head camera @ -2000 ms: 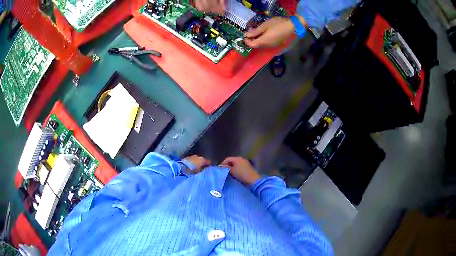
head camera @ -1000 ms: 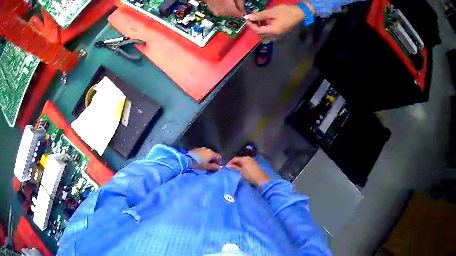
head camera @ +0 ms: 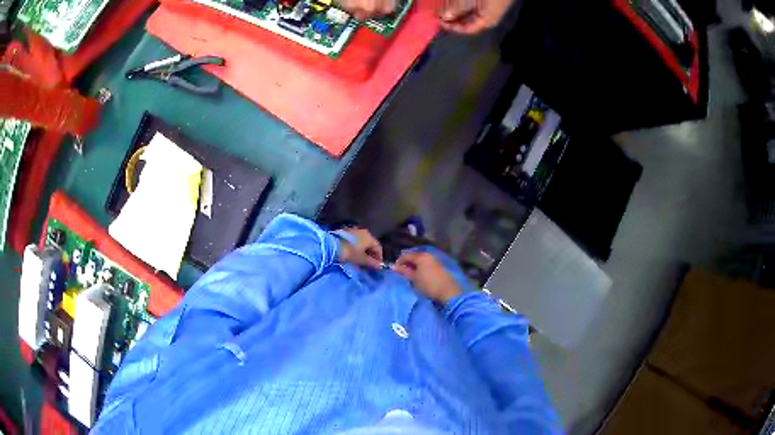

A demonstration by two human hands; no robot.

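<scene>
My left hand (head camera: 363,246) and my right hand (head camera: 429,273) are bare and close together at the front of the blue smock (head camera: 314,340). Their bent fingertips pinch at its upper front edge. A tiny pale spot shows between the fingertips; I cannot tell whether it is a button. The sleeves reach the wrists. White buttons show lower on the smock.
Red foam (head camera: 323,110) bears a circuit board (head camera: 285,27) at the top, with another person's hands (head camera: 472,13) beside it. Pliers (head camera: 178,72), paper (head camera: 157,204) on a black tray (head camera: 234,195), and another board (head camera: 115,280) lie left. Black crates (head camera: 595,68) stand right.
The view has shifted, so the bench things sit higher and further left. The other person's hands have moved apart, one off the board. My hands stay at the smock front.
</scene>
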